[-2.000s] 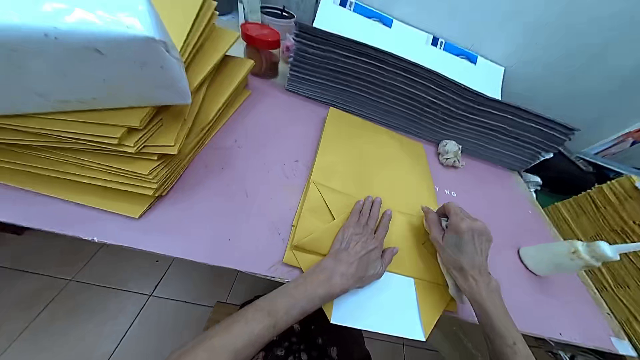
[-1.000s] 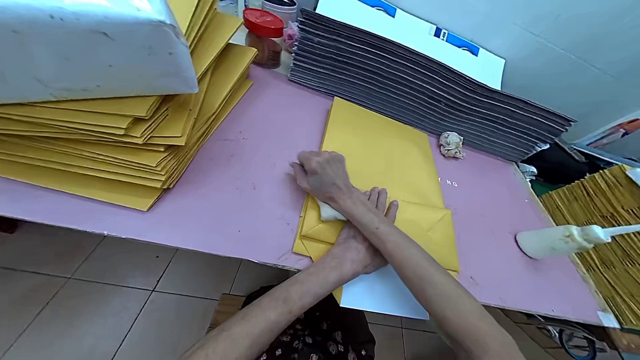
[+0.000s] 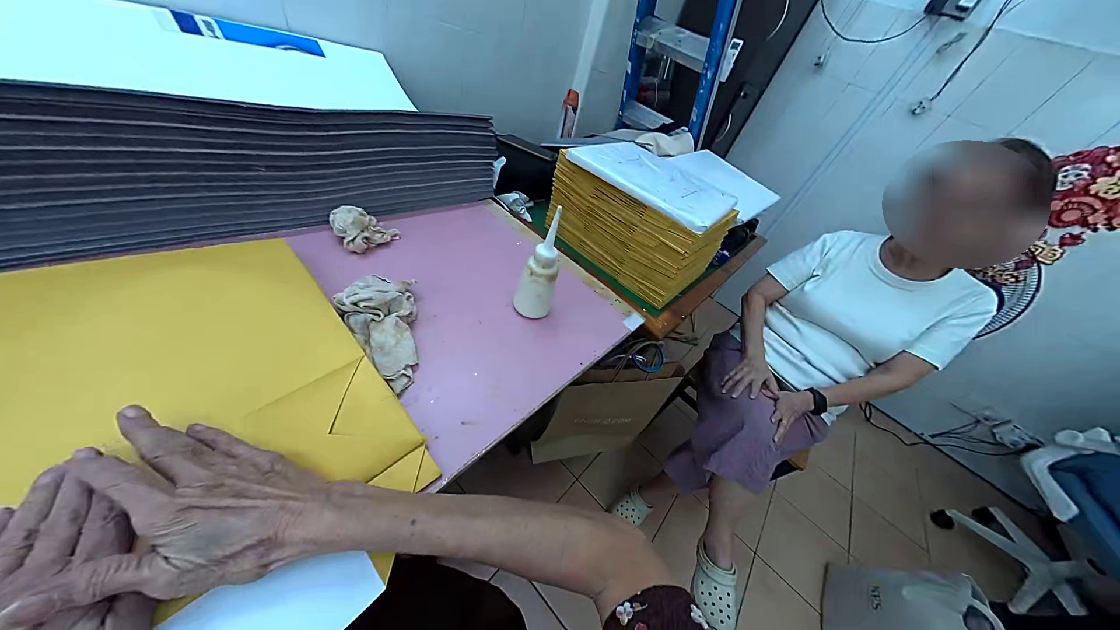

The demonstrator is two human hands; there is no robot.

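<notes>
A large yellow paper envelope, with folded flaps at its near end, lies on the pink tabletop. My right hand rests flat on the folded part, its fingers apart, overlapping my left hand. Only part of my left hand shows at the lower left edge, palm down with nothing seen in it. A white sheet sticks out below the envelope. Just right of the envelope lies a crumpled cloth, with a smaller wad behind it. A white squeeze bottle stands upright farther right.
Dark-edged boards are stacked along the back. Beyond the table's right edge stands a pile of yellow envelopes topped with papers. A seated person is at the right, near a paper bag and a blue ladder.
The view has swung far to the right, bringing the seated person in. My right hand has let go of the cloth, which now lies beside the envelope, and rests open over my left.
</notes>
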